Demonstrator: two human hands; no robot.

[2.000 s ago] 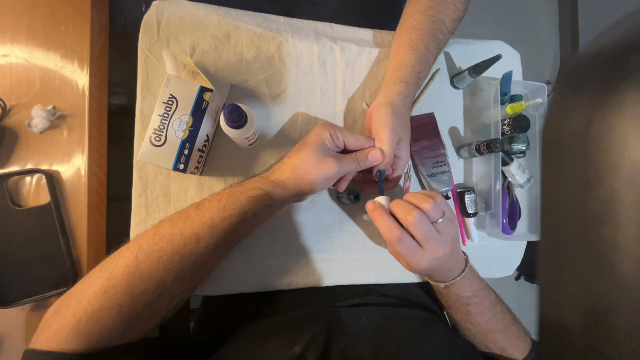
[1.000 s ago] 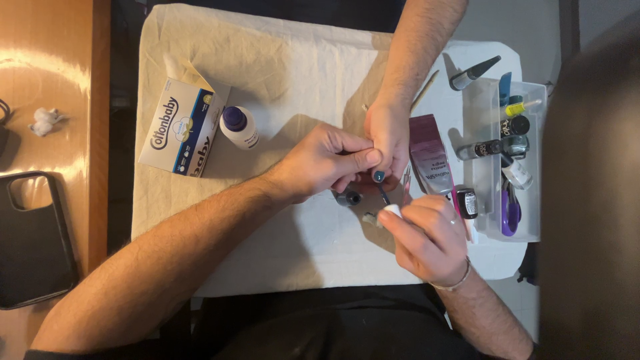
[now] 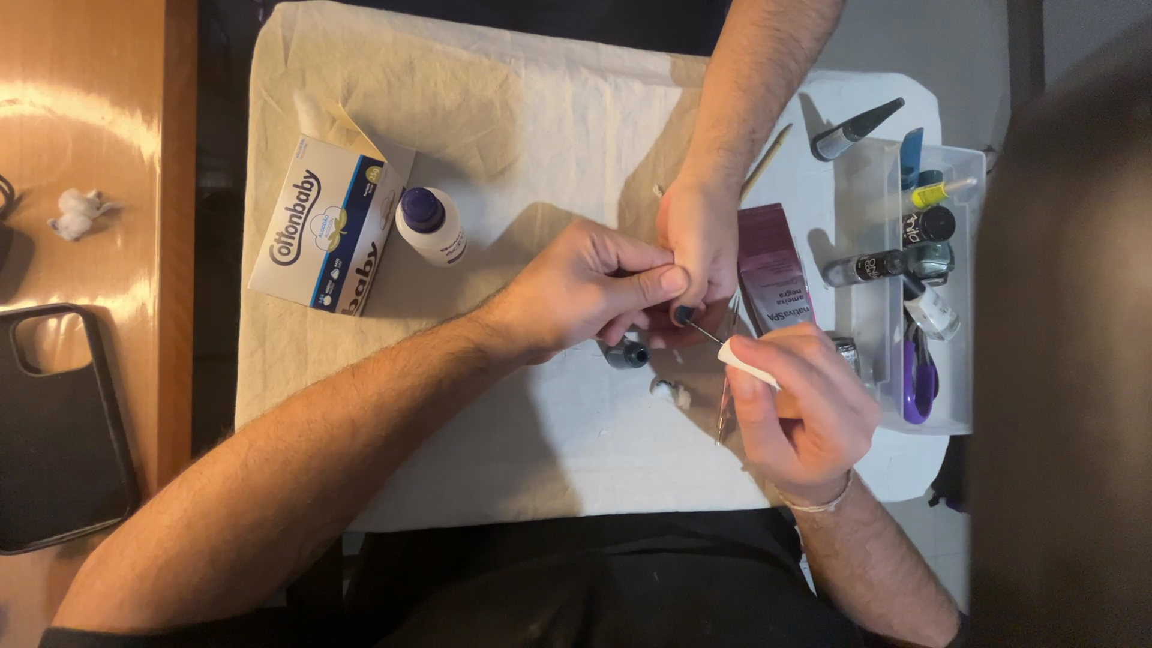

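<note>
My left hand (image 3: 594, 292) pinches the thumb of another person's hand (image 3: 702, 238), which reaches in from the top. Dark polish covers that thumb's nail (image 3: 684, 314). My right hand (image 3: 805, 400) is closed around the white cap of a nail polish brush (image 3: 749, 364), whose thin stem points left with its tip at the nail. Below my left fingertips an uncapped dark nail polish bottle (image 3: 627, 354) lies tilted on the white cloth (image 3: 468, 459). A used cotton piece (image 3: 670, 391) and a thin metal tool (image 3: 723, 409) lie between the bottle and my right hand.
A cotton box (image 3: 315, 229) and a white bottle with a blue cap (image 3: 432, 225) stand at left. On the right are a purple carton (image 3: 774, 265), a wooden stick (image 3: 767, 162), and a clear plastic bin (image 3: 956, 360) with polish bottles and purple-handled scissors (image 3: 918, 378). A phone case (image 3: 63, 432) lies far left.
Two seconds ago the brush was at the nail; one second ago it was a little lower and apart from it. Now its tip is back at the nail. My left hand has barely moved.
</note>
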